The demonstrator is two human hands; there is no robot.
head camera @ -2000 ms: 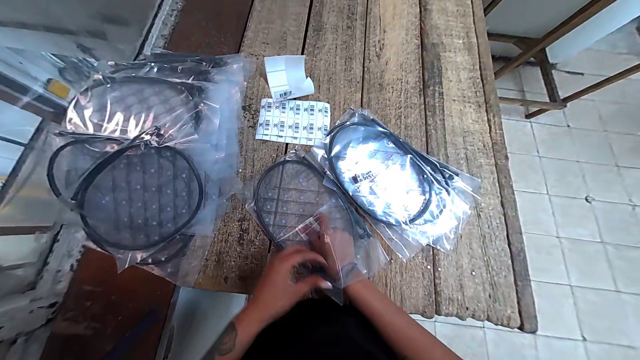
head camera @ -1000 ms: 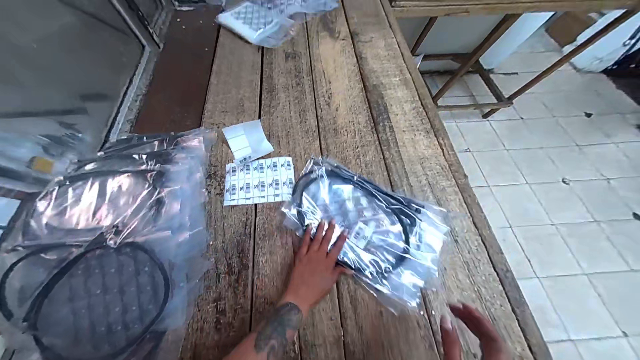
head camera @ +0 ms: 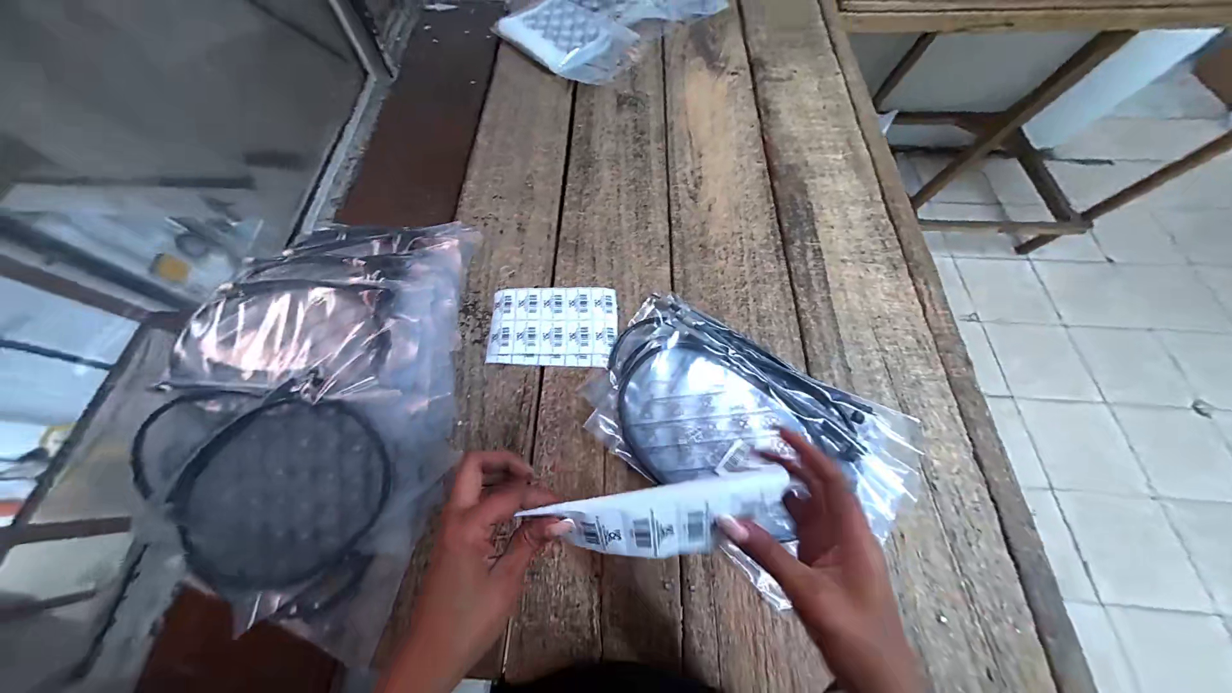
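A white sheet of barcode labels (head camera: 664,520) is held up between both hands near the table's front edge. My left hand (head camera: 491,553) pinches its left end, and my right hand (head camera: 808,539) grips its right end. Behind the sheet lies a stack of clear plastic bags with coiled black cables (head camera: 712,404), partly covered by the sheet and my right hand. A second label sheet (head camera: 553,327) lies flat on the wood to the left of that stack. At the left, a larger pile of bagged black cables (head camera: 289,462) rests at the table's edge.
The wooden plank table (head camera: 712,192) runs away from me. More clear bags with white contents (head camera: 568,34) lie at its far end. A glass pane in a metal frame (head camera: 356,125) borders the left side. At the right stand a wooden-legged table (head camera: 1020,106) and a tiled floor (head camera: 1136,385).
The smaller label sheet that lay above the flat one has left that spot, and a label sheet is now between both hands. My left hand has come off the bagged cables.
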